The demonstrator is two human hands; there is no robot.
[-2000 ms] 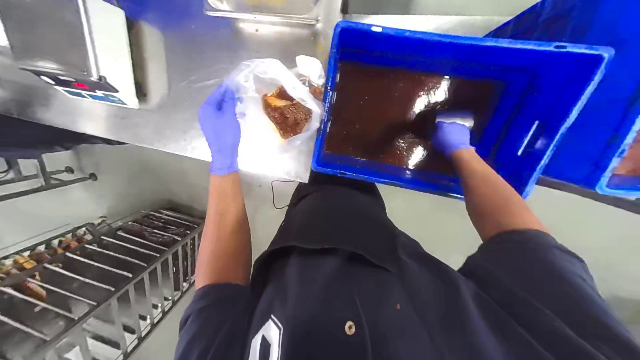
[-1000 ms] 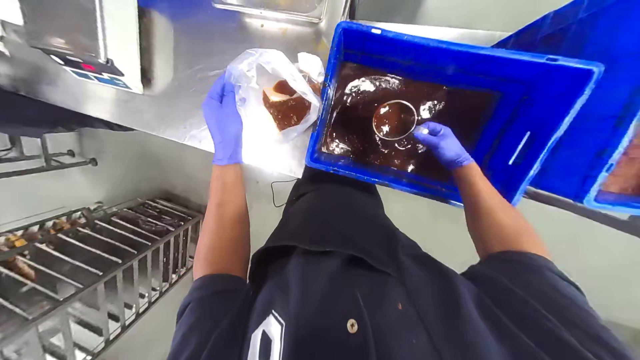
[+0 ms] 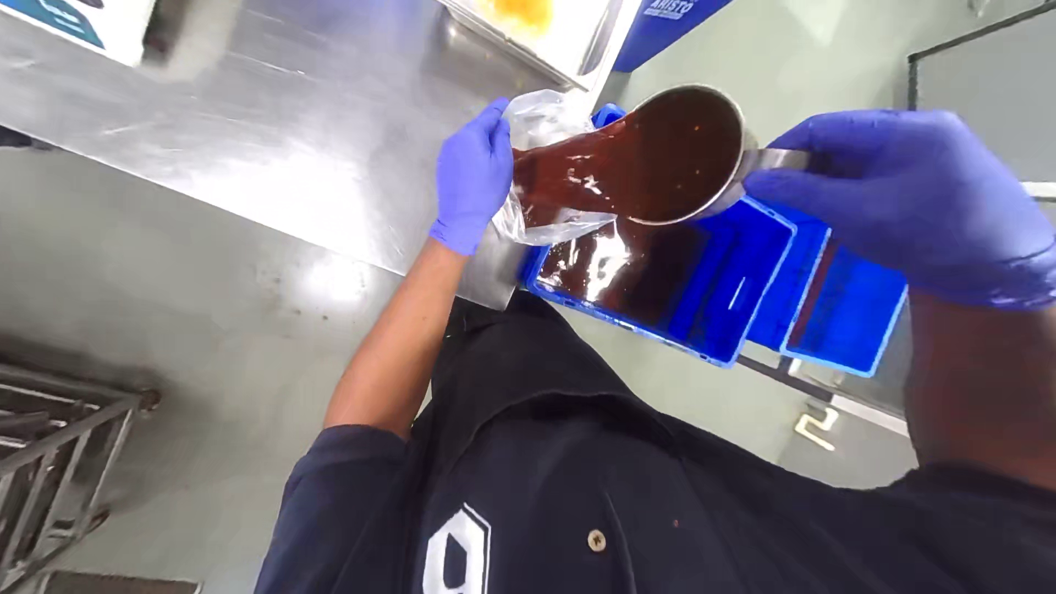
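My left hand point(image 3: 474, 177), in a blue glove, grips the side of a clear plastic bag point(image 3: 544, 120). My gloved right hand point(image 3: 899, 194) holds a round metal cup point(image 3: 740, 186) by its handle, tilted toward the bag. Dark reddish-brown liquid point(image 3: 586, 169) runs from the cup's rim into the open mouth of the bag. Below the cup is a blue plastic crate point(image 3: 763, 276) with more of the dark liquid in it. The bag's bottom is hidden from view.
A steel table point(image 3: 272, 124) spans the upper left, with a metal tray point(image 3: 590, 70) holding something orange at its far edge. Another blue crate point(image 3: 858, 309) stands right of the first. A metal rack point(image 3: 66, 445) is at lower left, and a white device point(image 3: 99, 29) at upper left.
My right hand has lifted the cup out of the crate's liquid and over to the bag, where it now pours. My left hand still holds the bag. The view has shifted strongly.
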